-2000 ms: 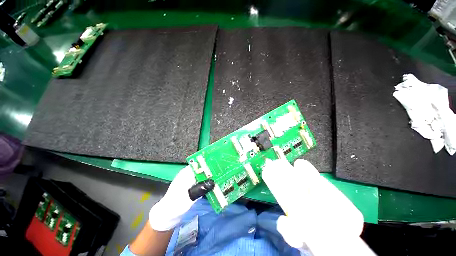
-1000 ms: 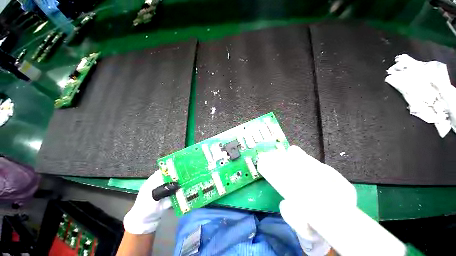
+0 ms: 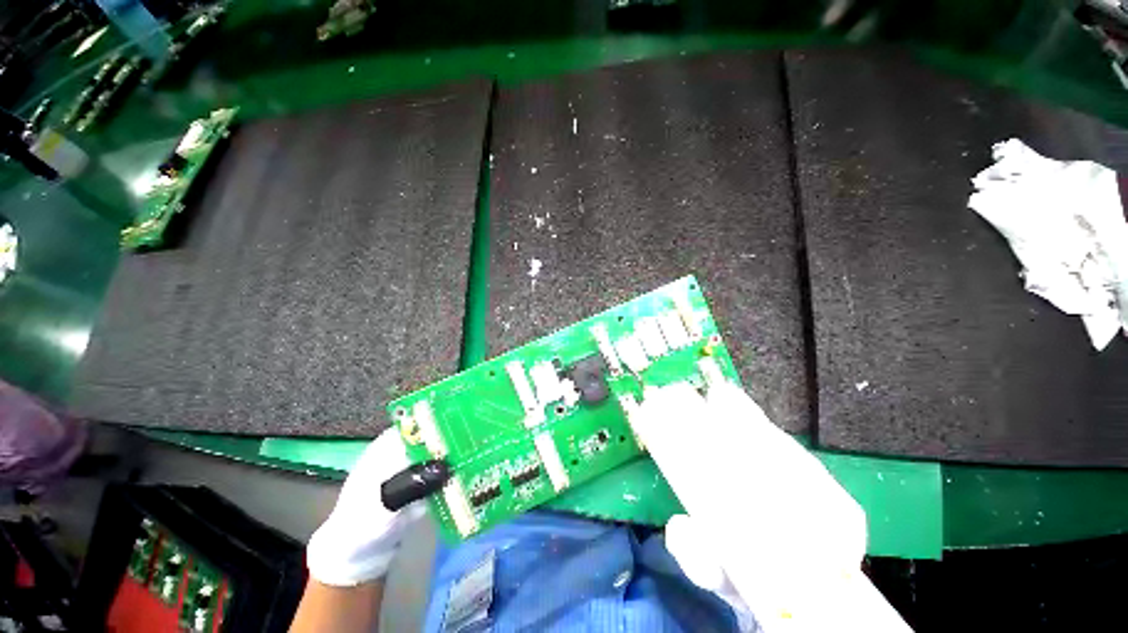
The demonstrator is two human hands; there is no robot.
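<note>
A green circuit board [image 3: 495, 435] with white connector bars and a black block near its middle is held tilted above the front edge of the mats. My left hand [image 3: 365, 513], white-gloved with a black cover on the thumb, grips its left end. My right hand [image 3: 773, 507], also white-gloved, is over the board's lower right part. A thick white shape, possibly a cartridge, extends from it and blends with the glove, its front end at the board. Its tip and my right fingers cannot be made out clearly.
Three black foam mats [image 3: 643, 186] cover the green bench [image 3: 884, 495]. A crumpled white cloth [image 3: 1058, 235] lies on the right mat. Another board [image 3: 183, 179] lies at the left mat's far corner. A black tote [image 3: 247, 544] with boards stands lower left. Purple fabric [image 3: 37, 439] shows at the left edge.
The held board and my left hand have shifted left in view since the first frame. The white shape's front end now lies further toward the board's right end. My left hand keeps its grip.
</note>
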